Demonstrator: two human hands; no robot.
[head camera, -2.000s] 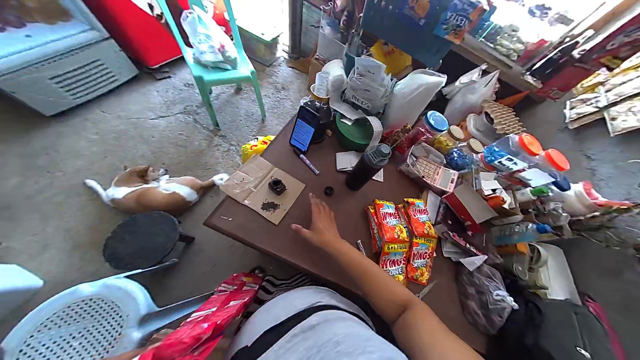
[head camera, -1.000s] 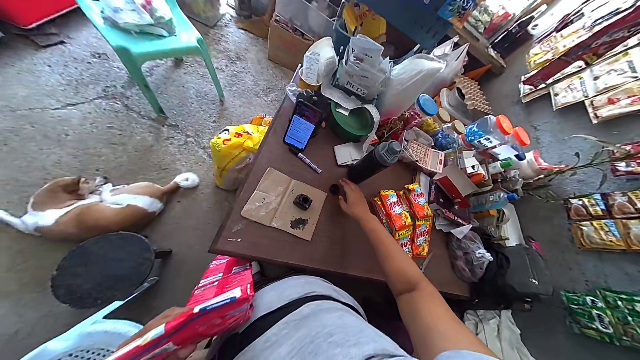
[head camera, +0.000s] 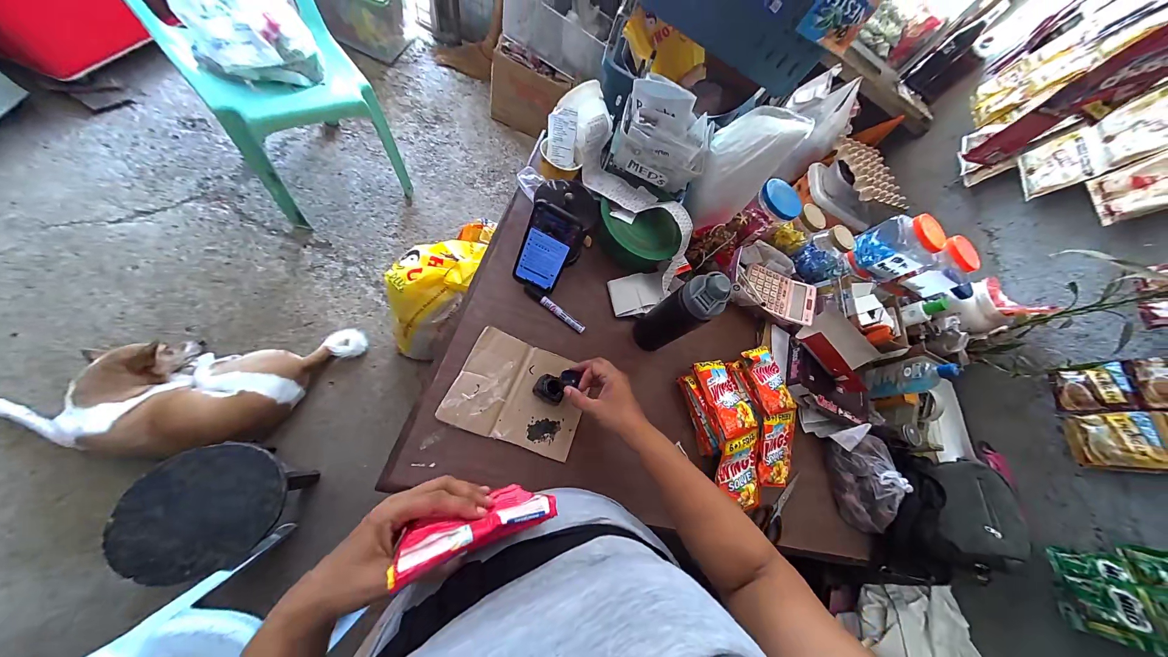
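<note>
My left hand (head camera: 401, 538) holds a pink-red sachet pack (head camera: 470, 529) against my lap. The fingertips of my right hand (head camera: 602, 392) pinch a small black cap (head camera: 570, 377) beside a small black open jar (head camera: 549, 389). That jar stands on a folded piece of brown cardboard (head camera: 484, 388), next to a patch of dark crumbs (head camera: 543, 430). To the right of my right hand lie orange-red sachet packs (head camera: 730, 411). A dark bottle (head camera: 680, 310) stands beyond the hand, and a marker pen (head camera: 561, 315) lies beyond the cardboard.
A phone (head camera: 545, 248), a green bowl (head camera: 639, 235), a pink calculator (head camera: 777, 294) and lidded jars (head camera: 899, 245) crowd the brown table's (head camera: 438, 447) far and right sides. Scissors (head camera: 777, 511) lie near its edge. A dog (head camera: 192, 392), a black stool (head camera: 196, 516) and a green chair (head camera: 283, 100) are at left.
My right hand has moved from the bare tabletop, where the small black cap lay, to the black jar and now holds the cap. The pink-red pack has come over my lap in my left hand.
</note>
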